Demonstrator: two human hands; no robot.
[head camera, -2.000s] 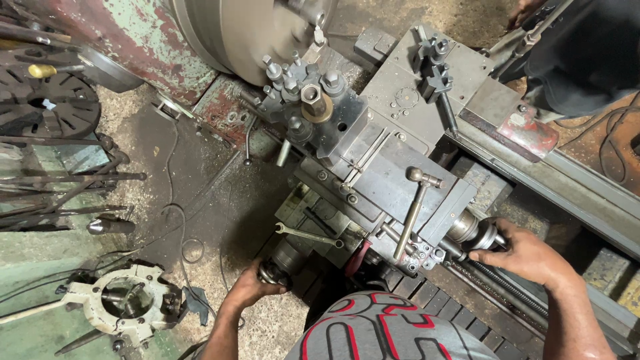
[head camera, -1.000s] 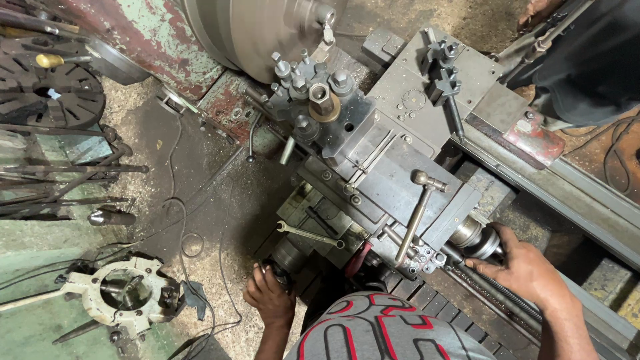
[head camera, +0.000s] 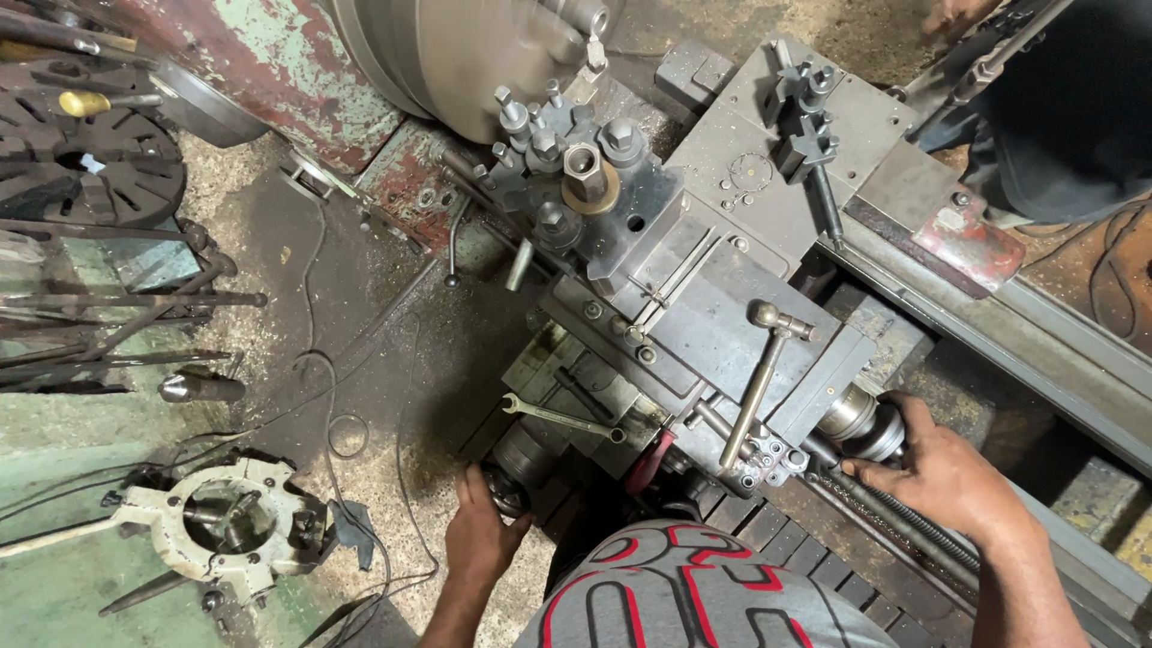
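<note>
On a metal lathe, my left hand (head camera: 481, 531) grips the cross-slide handwheel (head camera: 507, 490) at the lower middle. To the right, my right hand (head camera: 936, 468) has its fingers around the compound-slide handwheel (head camera: 877, 434). Between them a combination wrench (head camera: 567, 418) lies on the slide, with a T-shaped chuck key (head camera: 754, 396) resting nearby. A thin caliper-like tool (head camera: 684, 274) lies on the compound slide (head camera: 720, 315). Above it stands the tool post (head camera: 630, 211) with its hex nut (head camera: 585, 173) and several bolts. The large chuck (head camera: 468, 63) at the top looks blurred.
A white steady rest (head camera: 171, 531) and a slotted faceplate (head camera: 135, 180) lie at the left, near several metal bars (head camera: 135, 301). Cables (head camera: 333, 396) run over the floor. Another person's dark-clothed body (head camera: 1062, 108) is at the upper right, beyond the lathe bed (head camera: 1035, 333).
My left hand has shifted around the cross-slide handwheel and still holds it. My right hand stays at its handwheel, with its fingers slightly repositioned.
</note>
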